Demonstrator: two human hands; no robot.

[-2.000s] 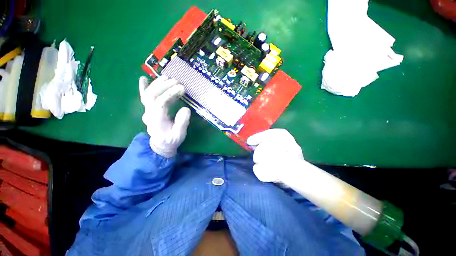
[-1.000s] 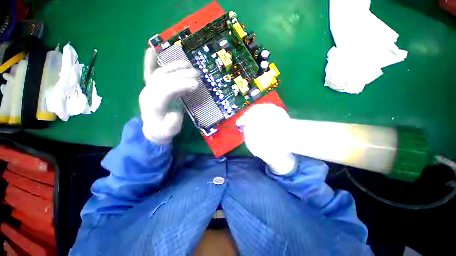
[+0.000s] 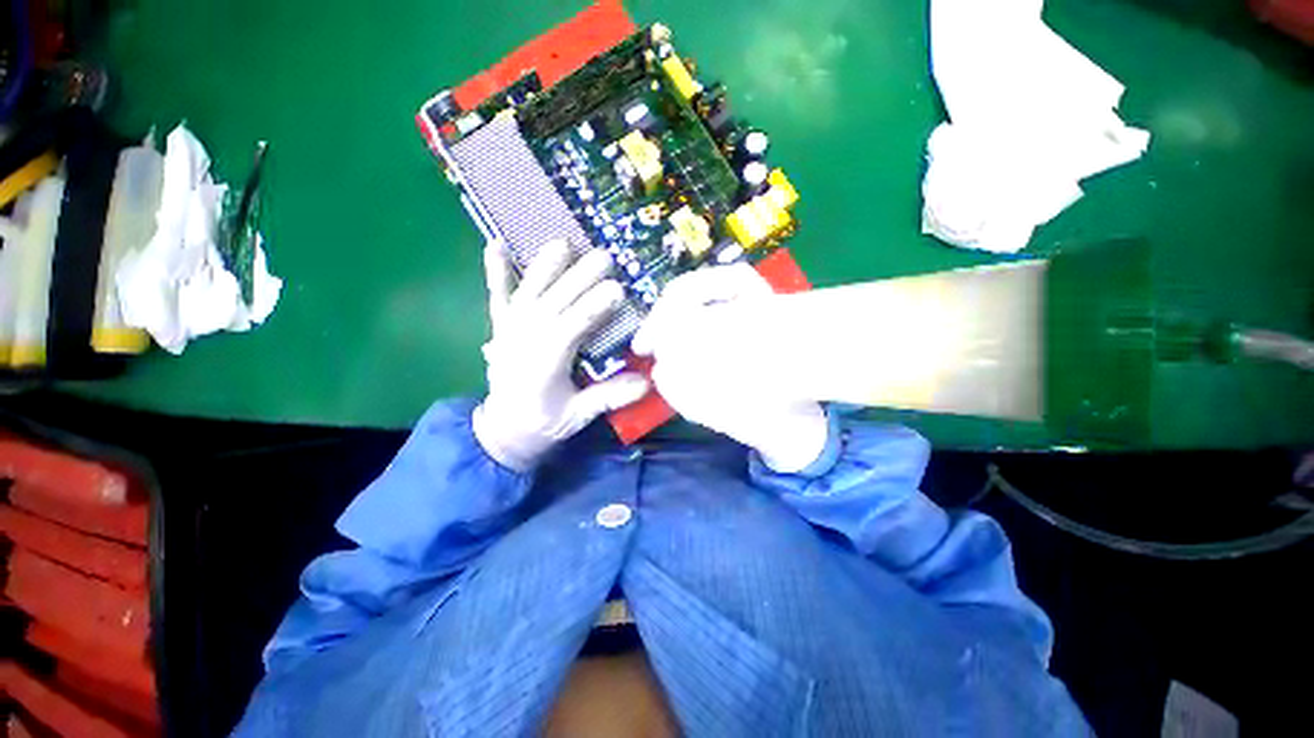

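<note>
A green circuit board (image 3: 656, 166) lies tilted on a red support pad (image 3: 541, 55) on the bench. A grey ribbed heatsink (image 3: 515, 188) runs along its left edge. My left hand (image 3: 552, 350), in a white glove, rests with spread fingers on the heatsink's lower end. My right hand (image 3: 732, 353), also gloved, is shut on the front of the dispensing syringe (image 3: 937, 343) at the board's lower corner. The syringe lies nearly level, its green cap (image 3: 1102, 343) to the right. The nozzle is hidden by the glove.
Crumpled white cloth (image 3: 1009, 130) lies at the upper right, more crumpled white paper (image 3: 180, 252) at the left. Spare glue barrels (image 3: 130, 238) stand in a black holder at far left. Red pads (image 3: 72, 577) are in a bin at lower left. An air hose (image 3: 1268, 346) trails right.
The board and pad have turned clockwise. The syringe has swung up from pointing down-right to nearly level. My left hand has moved down and right along the heatsink, my right hand up and left.
</note>
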